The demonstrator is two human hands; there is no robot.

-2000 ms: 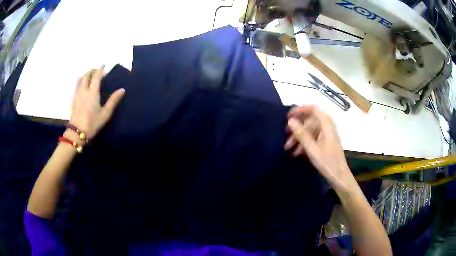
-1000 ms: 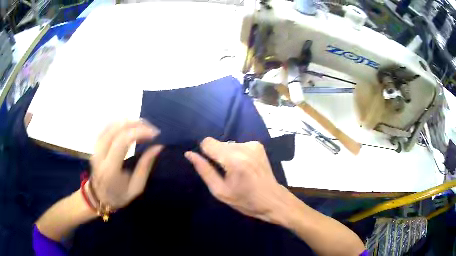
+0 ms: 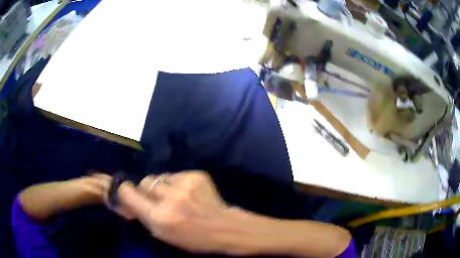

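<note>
A dark navy garment panel [image 3: 212,116] lies on the white table left of and below the machine's needle area, and hangs over the front edge towards the lap. My right hand [image 3: 176,206] is blurred, low in the picture, over the dark cloth and crossing to the left. My left hand [image 3: 108,189] is mostly hidden behind it, at its left end. A small dark thing [image 3: 116,189] shows where the hands meet; I cannot tell what it is or how the fingers hold.
The white sewing machine [image 3: 348,50] stands at the right. A tan ruler [image 3: 340,128] and thread snips [image 3: 330,137] lie in front of it. The table's wooden edge [image 3: 343,194] runs across, with a yellow trolley bar [image 3: 403,210] at lower right.
Both hands have moved down and left off the panel on the table and now overlap. The dark flap at the panel's right side no longer shows on the table. The view has tilted.
</note>
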